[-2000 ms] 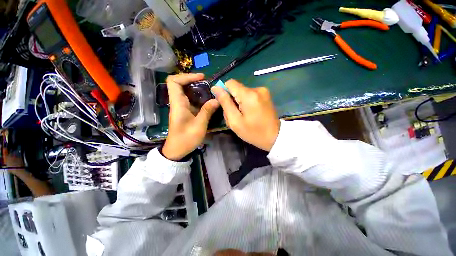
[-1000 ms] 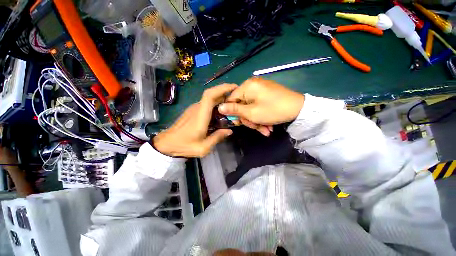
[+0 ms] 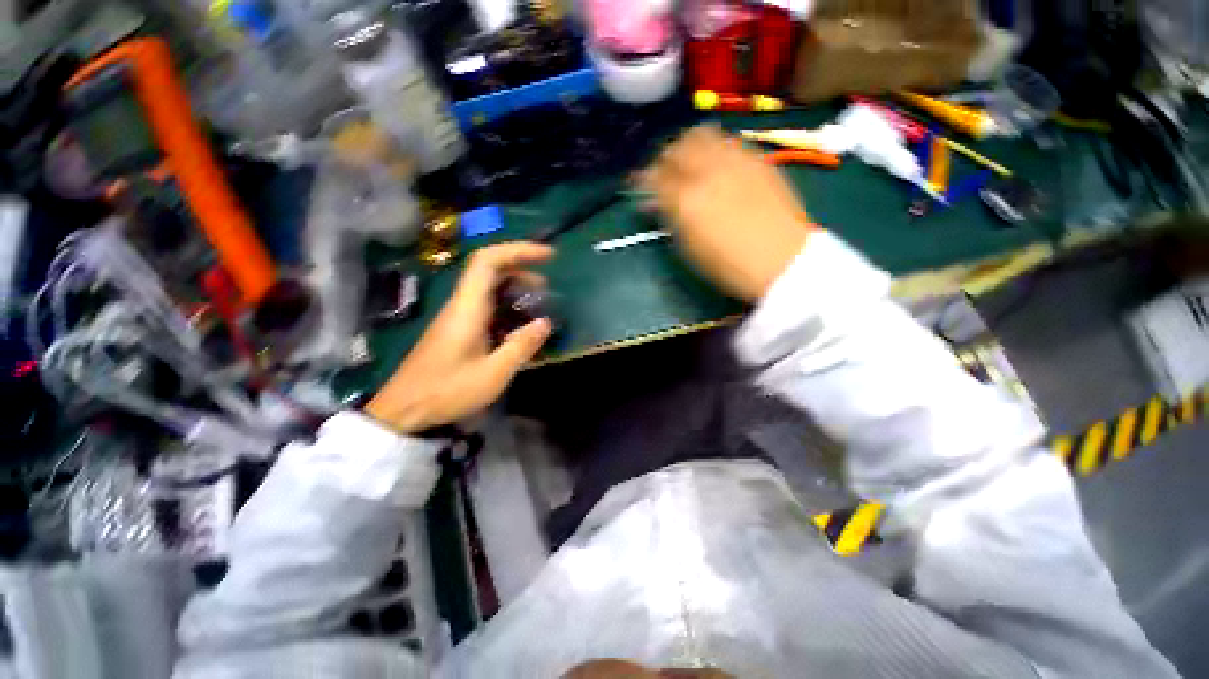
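The frame is blurred. My left hand holds a dark smartwatch case between thumb and fingers at the front edge of the green mat. My right hand is over the mat, to the right of the case and apart from it. Its fingertips are at the dark tweezers and above the white tweezers; whether it grips either cannot be told. The light-blue pad seen before cannot be made out.
An orange multimeter and white cables are at the left. A blue square and gold parts lie behind my left hand. A white bottle and orange-handled cutters are at the right.
My right hand has left the watch case and moved right and up over the mat. My left hand still holds the case, now slightly further left. The view has shifted and shows more of the bench's back.
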